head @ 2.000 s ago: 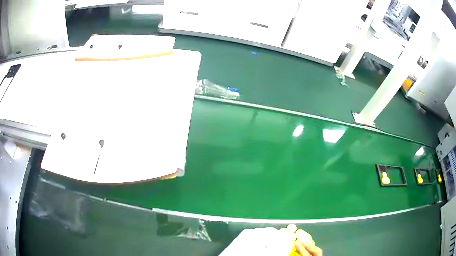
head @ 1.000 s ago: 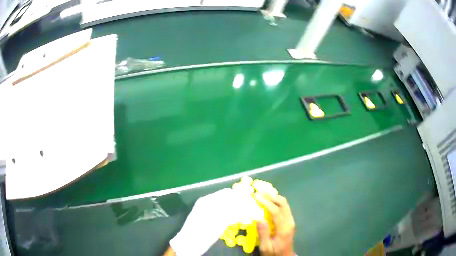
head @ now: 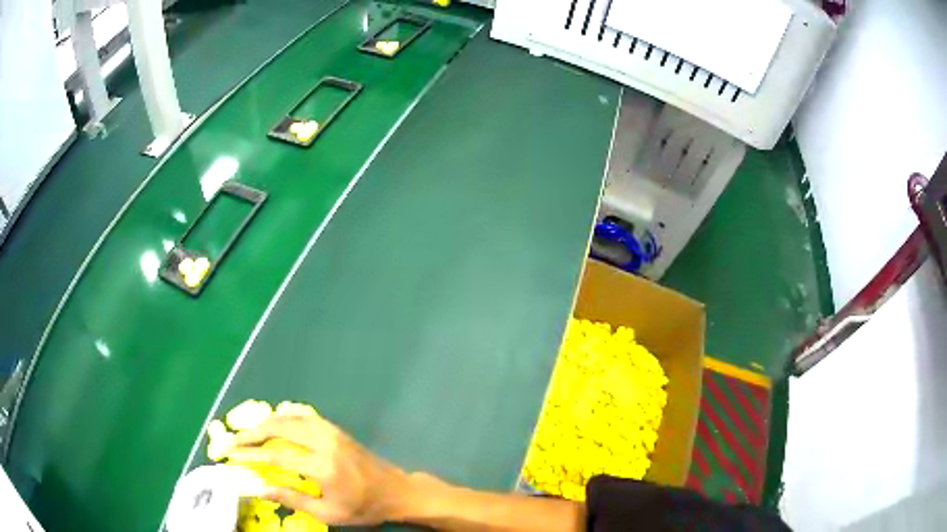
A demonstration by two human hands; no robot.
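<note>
A pile of yellow plugs (head: 282, 515) lies on the dull green border at the lower left. My bare right hand (head: 322, 468) rests over the pile, its fingers curved around some of the plugs. My left hand (head: 208, 499), in a white glove, is beside it at the lower left, partly cut off by the picture's edge; its fingers are washed out. Black phone middle frames (head: 215, 237) lie in a row on the glossy green belt (head: 125, 348), each with a yellow plug in its near end.
An open cardboard box (head: 649, 384) full of yellow plugs stands beside the border's right edge. A white machine (head: 665, 52) stands at the far end, with a coiled blue hose (head: 621, 245) below. White posts (head: 156, 83) stand beyond the belt. A red-striped floor mat (head: 730, 436) lies right.
The view has swung right, bringing the box into sight and taking the white guide boards out. Both hands stay at the yellow pile, now at the lower left.
</note>
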